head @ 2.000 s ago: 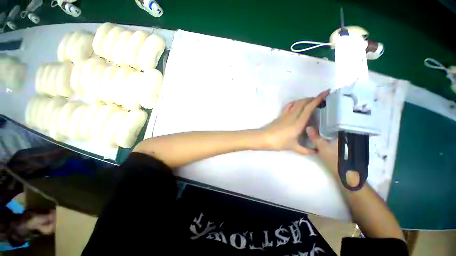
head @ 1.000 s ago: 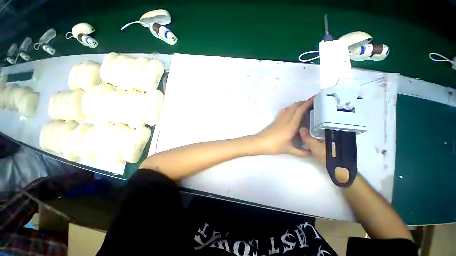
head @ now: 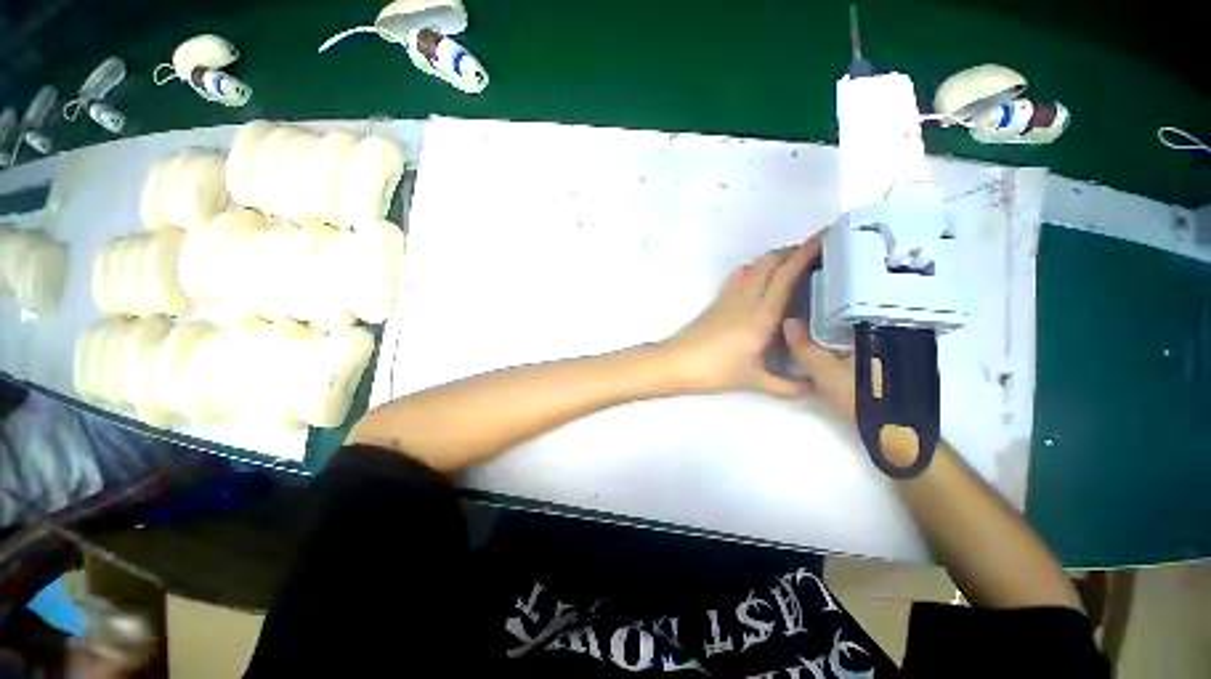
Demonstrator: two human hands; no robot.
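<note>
The light-grey glue gun (head: 887,272) stands over the right part of the white board, its black plunger rod (head: 898,398) towards me. Its white cartridge (head: 879,126) and thin dark nozzle (head: 857,37) point away over the green belt. My left hand (head: 748,325) is wrapped against the gun's left side. My right hand (head: 826,369) is at the grip below the body, mostly hidden by the gun. A striped body (head: 1033,120) with a cream shell (head: 980,90) lies on the belt right of the cartridge. The nozzle tip touches no piece.
Cream oval blanks (head: 286,272) stand in three rows at left, beside the white work board (head: 571,252). More striped bodies (head: 449,60) with shells and cords lie along the green belt (head: 664,66). Cardboard (head: 219,643) is below the bench edge. Another person's blurred hand shows at lower left.
The belt pieces have shifted right relative to the gun; the striped body by the cartridge is now clear of it. The view has shifted slightly. Both hands keep their hold.
</note>
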